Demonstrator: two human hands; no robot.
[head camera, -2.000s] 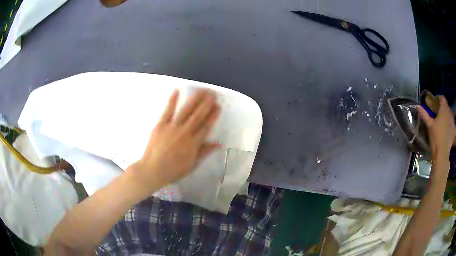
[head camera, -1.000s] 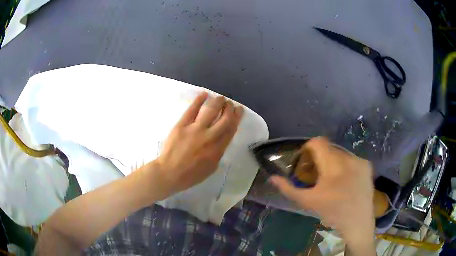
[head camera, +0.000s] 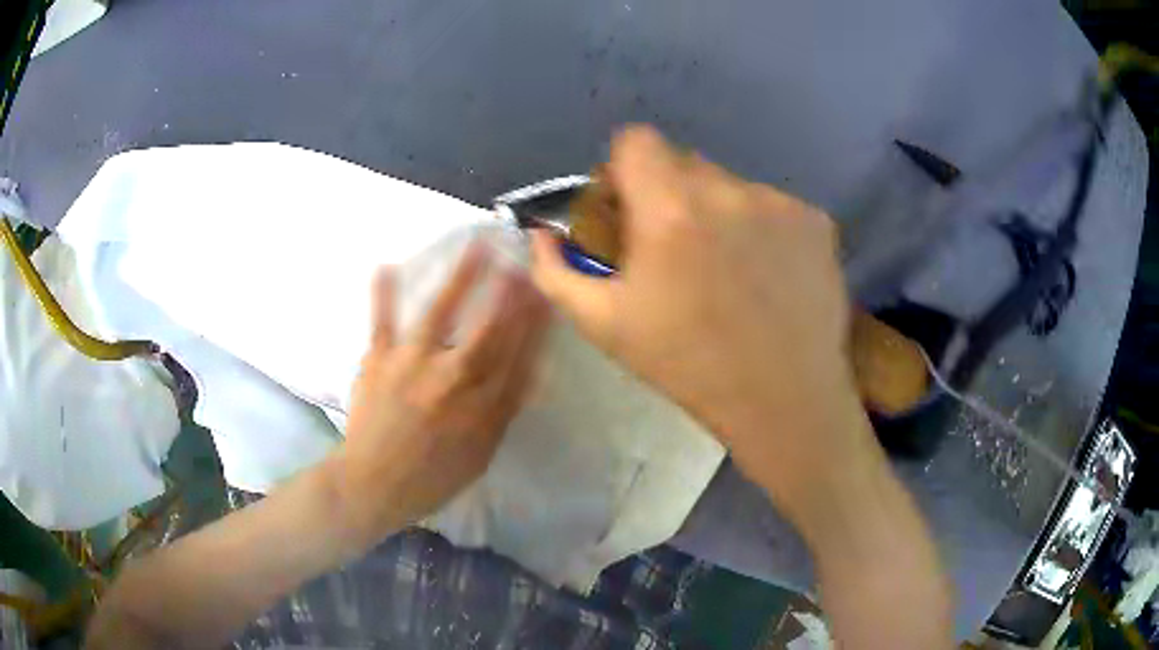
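A large white garment panel (head camera: 280, 241) lies on the grey pressing table (head camera: 420, 76), its lower edge hanging over the checked lap cloth. My left hand (head camera: 445, 368) lies on the panel's right part, fingers spread and blurred, palm down. My right hand (head camera: 712, 279) is closed on the wooden handle of the steam iron (head camera: 549, 206). The iron's tip is at the panel's upper edge, just above and right of my left fingertips. My right hand hides most of the iron's plate.
Black shears (head camera: 928, 163) lie at the right, partly hidden behind the iron's cord. The metallic iron rest (head camera: 1080, 514) is at the table's right edge, near thread clippings (head camera: 1004, 432). A white piece (head camera: 76, 419) hangs by a yellow rail (head camera: 64, 324) at left.
My right hand took the iron from the right edge and moved it left, then up to the panel's upper edge. My left hand has shifted left and down since one second ago.
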